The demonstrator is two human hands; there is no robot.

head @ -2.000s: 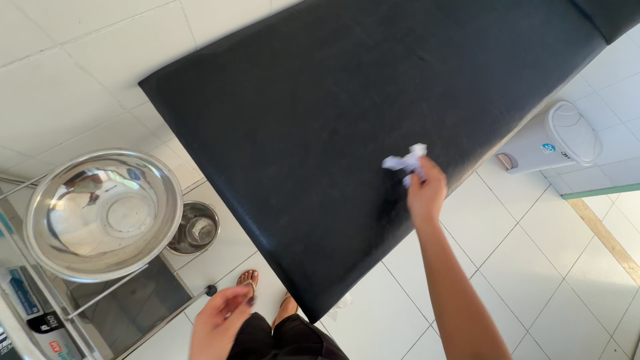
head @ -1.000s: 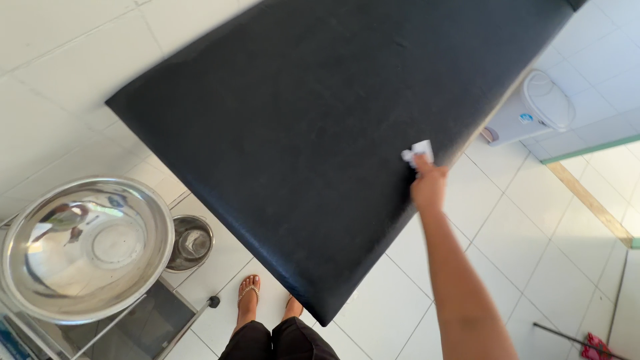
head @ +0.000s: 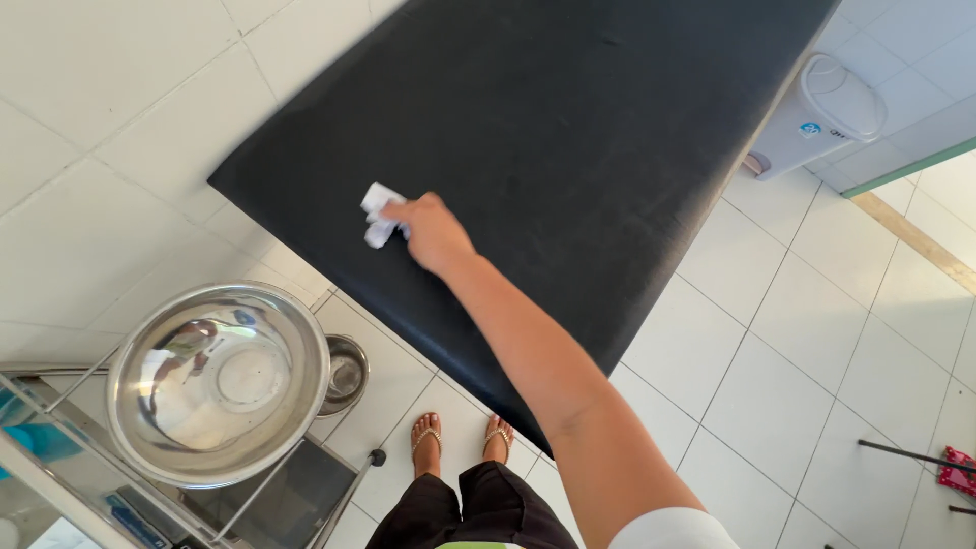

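A black padded examination table (head: 549, 137) stretches from the middle of the view to the top edge. My right hand (head: 435, 229) presses a crumpled white cloth or paper wipe (head: 379, 200) on its dark surface, near the end closest to the tiled wall. The fingers cover part of the wipe. My left hand is out of view.
A large stainless steel basin (head: 221, 381) rests on a metal cart (head: 84, 457) at lower left, with a smaller metal bowl (head: 347, 375) beside it. A white pedal bin (head: 816, 114) stands at upper right. My sandalled feet (head: 425, 442) are by the table's end.
My right hand has moved left across the table with the wipe. My left hand, seen at the bottom two seconds ago, has left the view.
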